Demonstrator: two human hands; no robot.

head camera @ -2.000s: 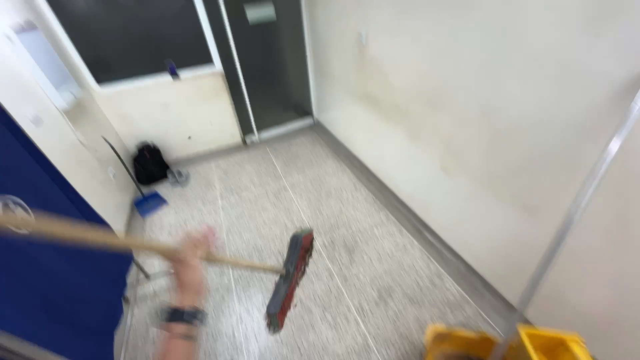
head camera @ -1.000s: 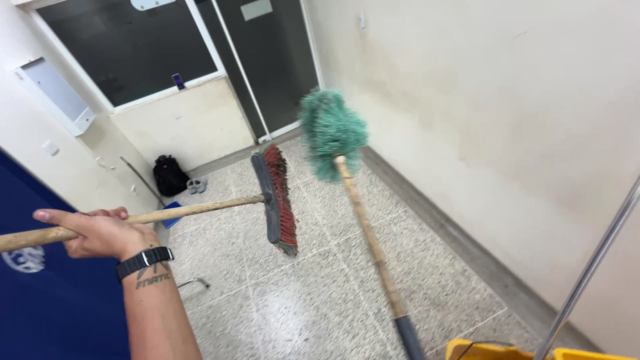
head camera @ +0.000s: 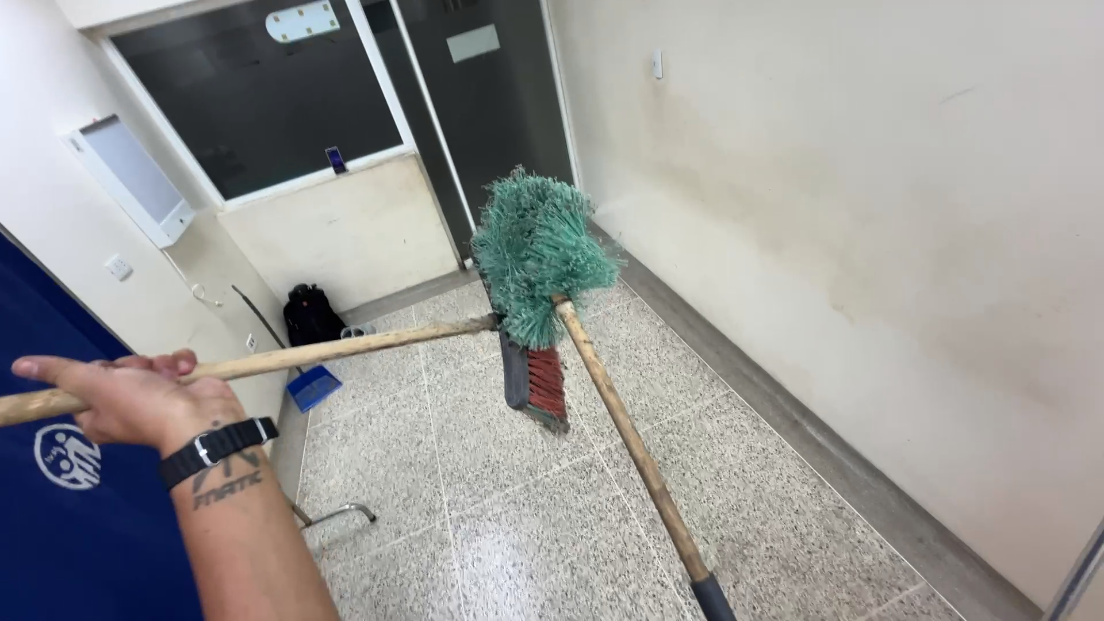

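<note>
My left hand (head camera: 159, 397), with a black wristband at its wrist, is closed around the wooden handle of a push broom (head camera: 345, 347). The broom is raised, its red-bristled head (head camera: 539, 384) near the middle of the view. A brush with green bristles (head camera: 548, 250) overlaps the upper part of the broom head and hides it; whether the two touch I cannot tell. The green brush's wooden handle (head camera: 634, 440) runs down to a dark grip (head camera: 711, 597) at the bottom edge. My right hand is out of view.
A blue dustpan (head camera: 313, 388) with a long handle and a black backpack (head camera: 310, 316) stand by the far left corner. A curved metal leg (head camera: 345, 511) is at lower left. A blue panel (head camera: 52, 517) lies left, a beige wall (head camera: 819, 216) right, a dark door (head camera: 492, 103) ahead.
The green brush, not seen two seconds ago, was right of the broom head a second ago and now overlaps it. The yellow plastic object at lower right has left the view.
</note>
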